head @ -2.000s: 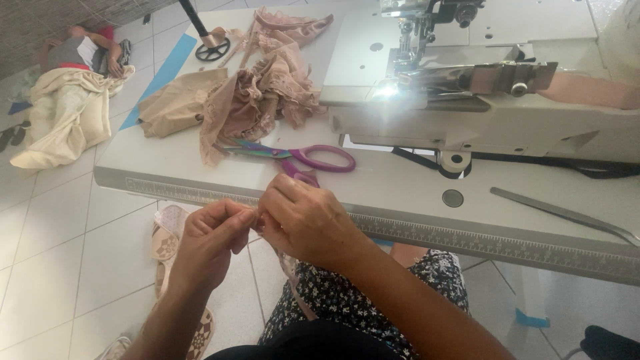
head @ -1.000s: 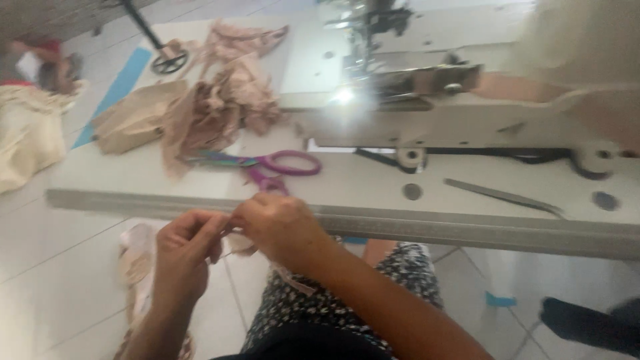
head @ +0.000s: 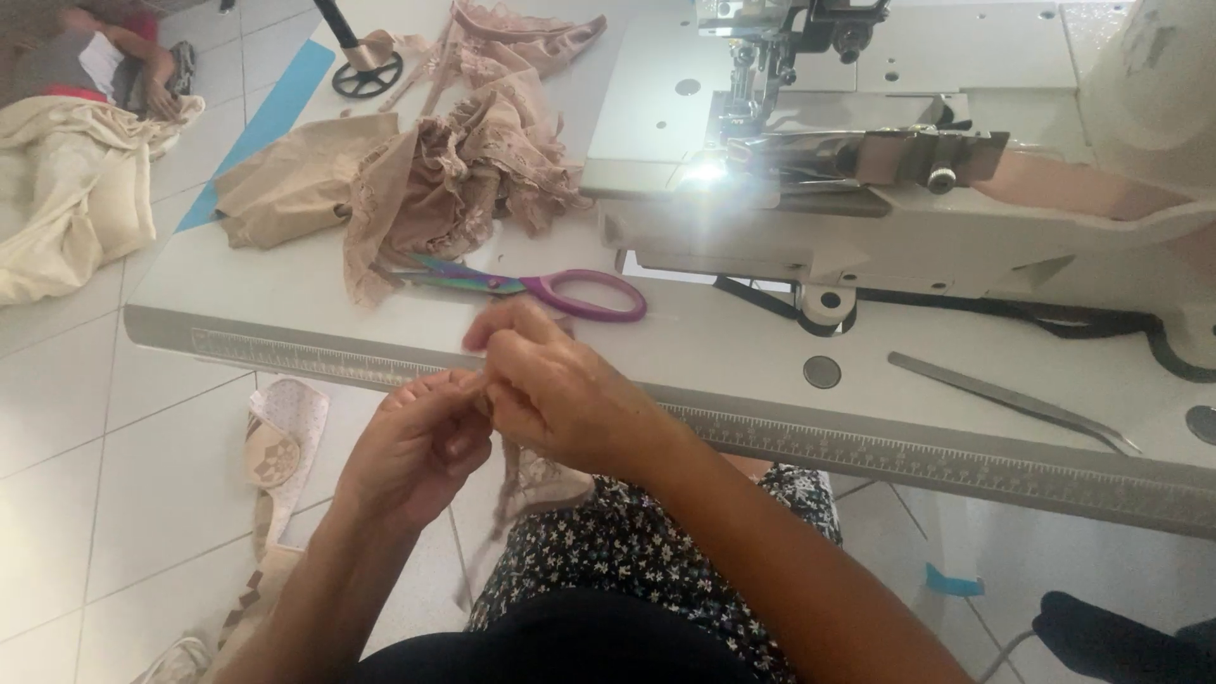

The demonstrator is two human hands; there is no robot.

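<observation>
My left hand (head: 413,446) and my right hand (head: 560,389) meet fingertip to fingertip at the table's front edge. Both pinch a beige lace garment piece (head: 541,484), which hangs below them over my lap; the exact part between the fingers is hidden. Just beyond my right hand lie scissors (head: 508,284) with purple handles, their blade tips by crumpled beige lace fabric (head: 475,171). To the right stands an industrial sewing machine (head: 703,228), its lamp lit, with a beige band (head: 1073,185) running through a metal guide (head: 940,166).
Metal tweezers (head: 1007,399) lie on the table at right. A ruler tape (head: 855,446) runs along the front edge. A black post with a spoked wheel (head: 368,76) stands behind the fabric. At upper left a person's hand (head: 163,100) is beside cream cloth (head: 76,190).
My hands stay together at the table edge throughout, pinching the piece. The scissors, fabric and tweezers keep their places on the table.
</observation>
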